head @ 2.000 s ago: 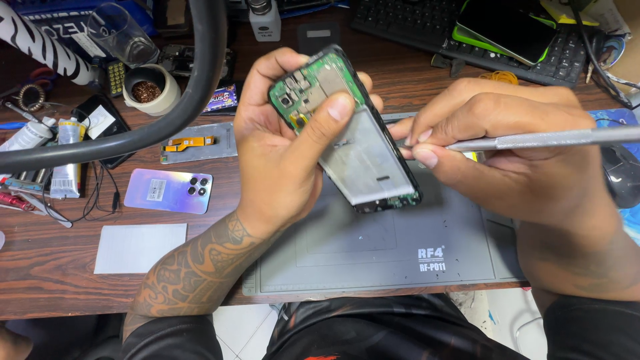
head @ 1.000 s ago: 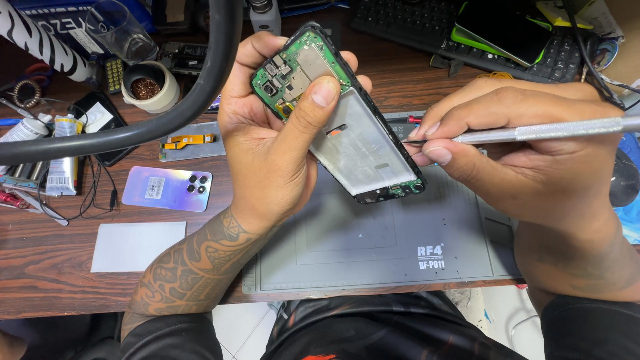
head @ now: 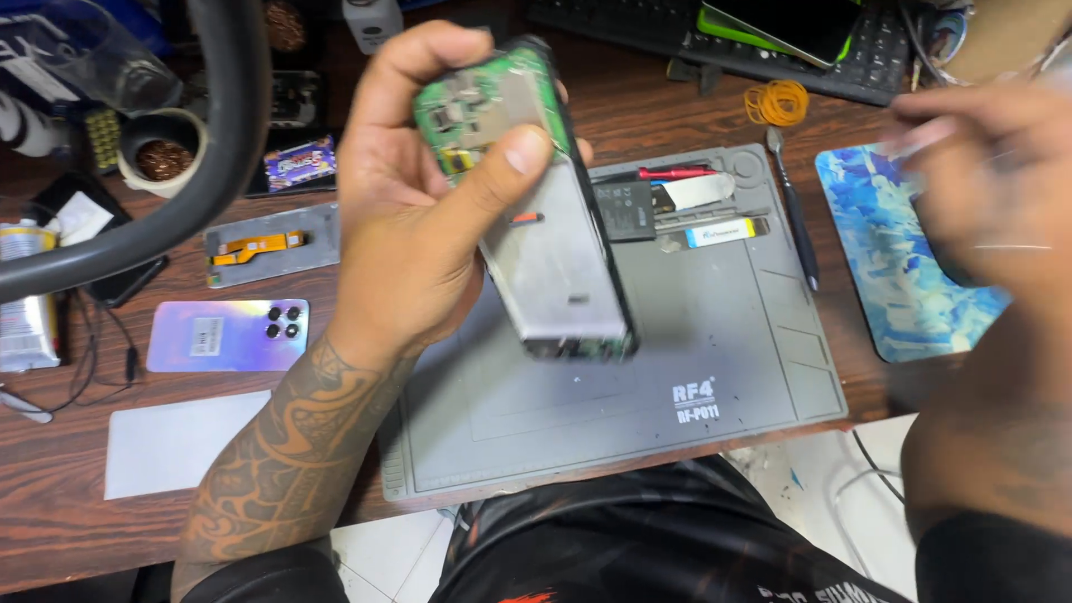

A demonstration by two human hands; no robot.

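My left hand (head: 419,201) grips an opened smartphone frame (head: 557,260), tilted above the grey repair mat (head: 586,444). Its green circuit board shows at the upper end, with my thumb across the lower edge of the board. My right hand (head: 963,184) is blurred at the right, over the blue-and-white patterned mouse pad (head: 888,310); whether it holds anything is unclear. A phone battery (head: 626,211) lies on the mat beside the frame. A purple phone back cover (head: 226,335) rests at the left, below a grey panel with an orange flex cable (head: 264,244).
A dark cable or tube (head: 239,109) arches across the upper left. Tweezers and other tools lie at the mat's top right. A dark-handled tool (head: 796,218) and rubber bands (head: 776,103) are on the wooden desk near the keyboard (head: 620,25). A white sheet (head: 180,444) lies lower left.
My right hand has moved away from the phone frame to the right. The silver pen-like tool it held at the frame's edge is no longer clearly visible. My left hand still holds the frame.
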